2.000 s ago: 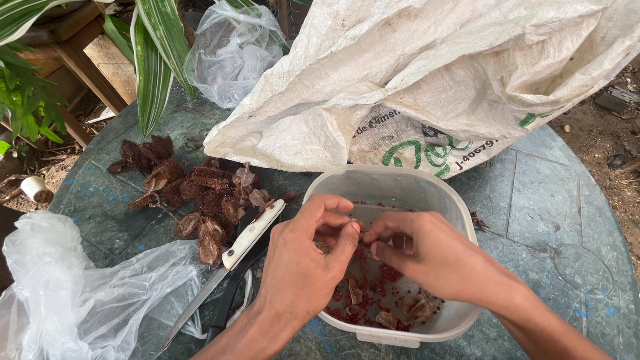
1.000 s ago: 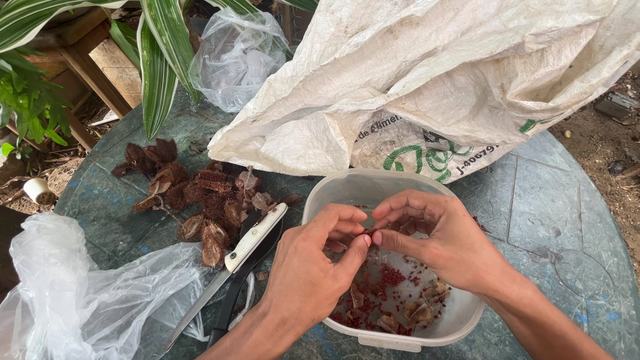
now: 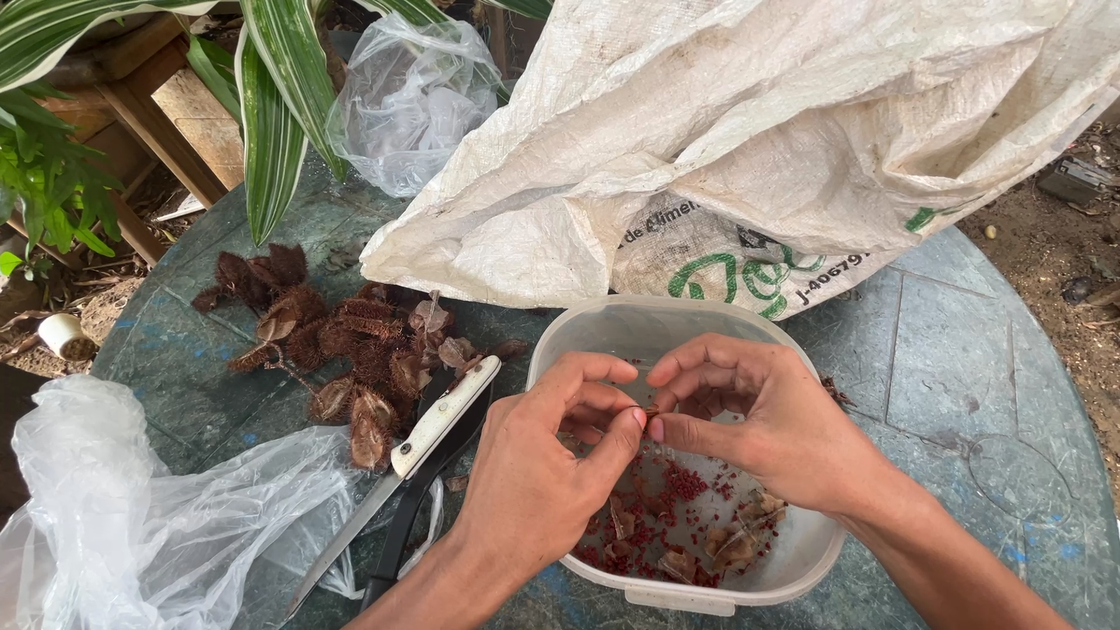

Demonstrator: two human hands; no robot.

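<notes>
My left hand [image 3: 560, 446] and my right hand [image 3: 752, 411] meet fingertip to fingertip above a clear plastic container [image 3: 691, 595]. Pinched between them is a small reddish-brown piece of seed pod [image 3: 649, 413], mostly covered by the fingers. Small red seeds [image 3: 682, 483] and dry brown husk pieces [image 3: 735, 538] lie in the container. Left of it is a heap of spiky brown annatto pods [image 3: 350, 337]. A knife with a white handle [image 3: 446, 416] rests beside the heap, on top of a black-handled utensil [image 3: 411, 516] partly hidden by my left forearm.
A large white woven sack [image 3: 700, 131] covers the back of the round green table [image 3: 954, 367]. Clear plastic bags lie at the front left [image 3: 131, 516] and at the back [image 3: 416, 105]. Striped leaves of a plant [image 3: 280, 105] overhang the back left edge.
My fingertips have shifted slightly over the container and stay close together. The pods, knife, bags and sack keep their places.
</notes>
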